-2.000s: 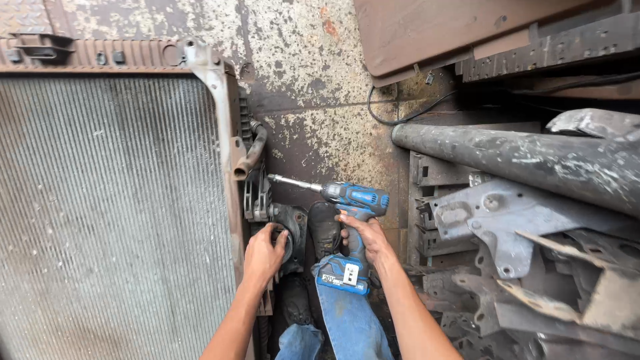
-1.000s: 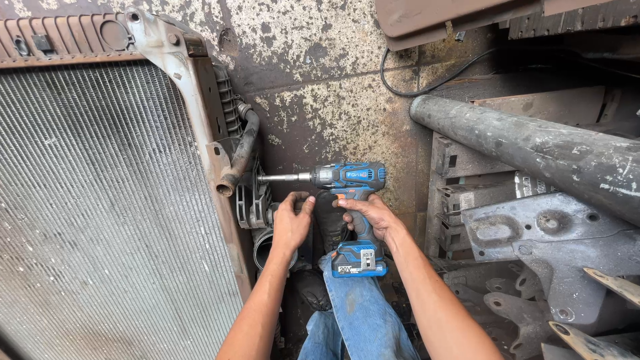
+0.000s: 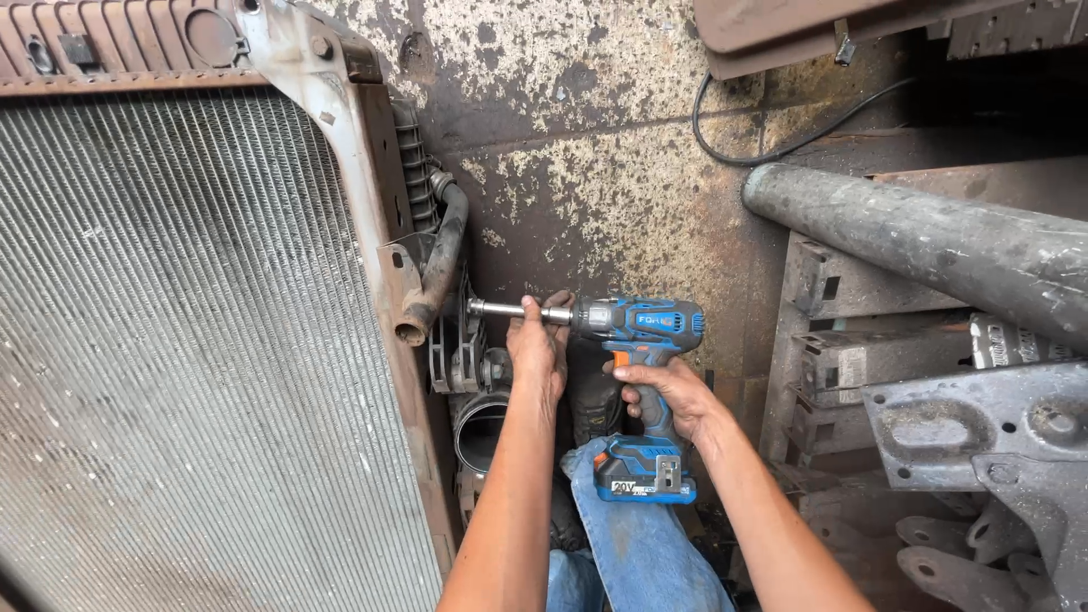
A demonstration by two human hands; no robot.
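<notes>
My right hand (image 3: 667, 391) grips the handle of a blue cordless impact wrench (image 3: 650, 323), its index finger near the orange trigger. A long extension with a socket (image 3: 501, 308) points left from the wrench, its tip at the bracketed side of a large radiator (image 3: 187, 340). Around the extension near the wrench's nose are the fingers of my left hand (image 3: 540, 340). Beside the tip is a metal bracket assembly (image 3: 459, 348) with a bolt. A bent pipe (image 3: 446, 246) runs above it, and a round open pipe end (image 3: 482, 433) lies below.
At the right, a thick metal pipe (image 3: 918, 229) lies over stacked metal beams (image 3: 875, 357) and a stamped steel bracket (image 3: 952, 425). A black cable (image 3: 731, 160) curls on the worn floor (image 3: 595, 195). A brown panel (image 3: 782, 30) juts in at the top right.
My left hand has moved from the parts at the radiator's side onto the extension. The wrench, angled at first, now lies level with its tip at the bracket. The view has shifted closer.
</notes>
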